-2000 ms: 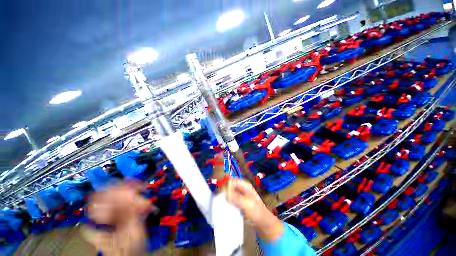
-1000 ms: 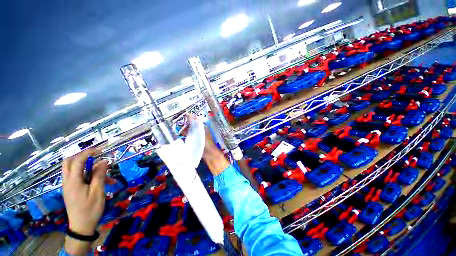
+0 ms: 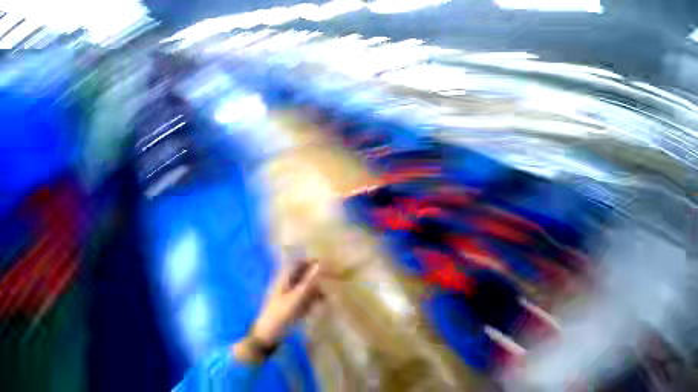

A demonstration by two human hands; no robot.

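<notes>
The head view is heavily blurred. My left hand (image 3: 287, 302), with a dark wristband and a light blue sleeve, is low and left of centre. Its fingers look curled, with a small dark patch between them; I cannot tell whether it is a pen. Blurred red clamps (image 3: 448, 274) and dark and blue devices lie in rows to the right of the hand. The hand appears apart from them. My right hand is not in view.
A long tan surface (image 3: 306, 195) runs up the middle. Blue floor (image 3: 203, 253) lies left of it. A blurred red patch (image 3: 42, 253) and blue shapes are at the far left. A whitish blur (image 3: 620, 306) covers the lower right.
The view has swung strongly away from the rack posts and the white paper strip. My left hand now shows nearer the centre and lower. My right hand has left the picture.
</notes>
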